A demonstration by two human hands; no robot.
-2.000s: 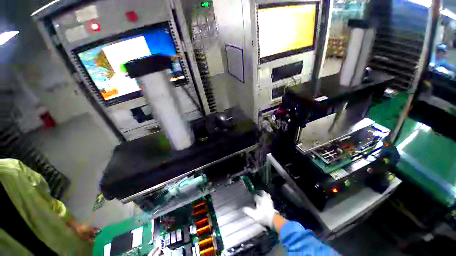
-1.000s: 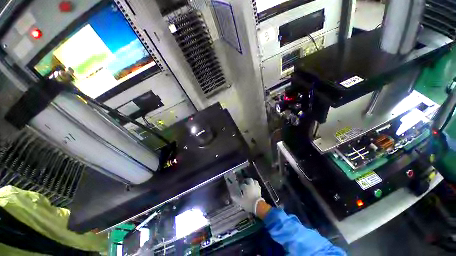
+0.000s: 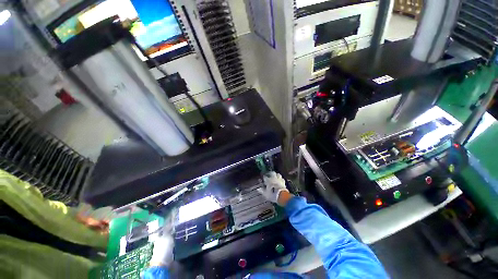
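A circuit board (image 3: 219,219) with silver ribbed blocks, a copper-coloured part and a bright pale area lies in the nest of the left test fixture (image 3: 188,180), under its black upper plate. My right hand (image 3: 274,187), white-gloved, is at the board's right rear end with its fingers curled over the edge. My left hand (image 3: 160,249), white-gloved and blurred, is beside the fixture's left end. It touches or overlaps the right edge of a second green board (image 3: 129,264), whose pale-patterned face shows at the lower left; its fingers are unclear.
A second fixture (image 3: 393,180) on the right holds a board (image 3: 390,154). Silver press columns (image 3: 136,103) rise above both fixtures. Grey cabinets with a monitor (image 3: 158,27) stand behind. A person in yellow-green (image 3: 41,218) is close at left, a hand near the green side table (image 3: 117,229).
The view has shifted, showing more of the left fixture's front. My left hand and the second green board have come into view since one second ago. My right hand remains at the fixture board's right end.
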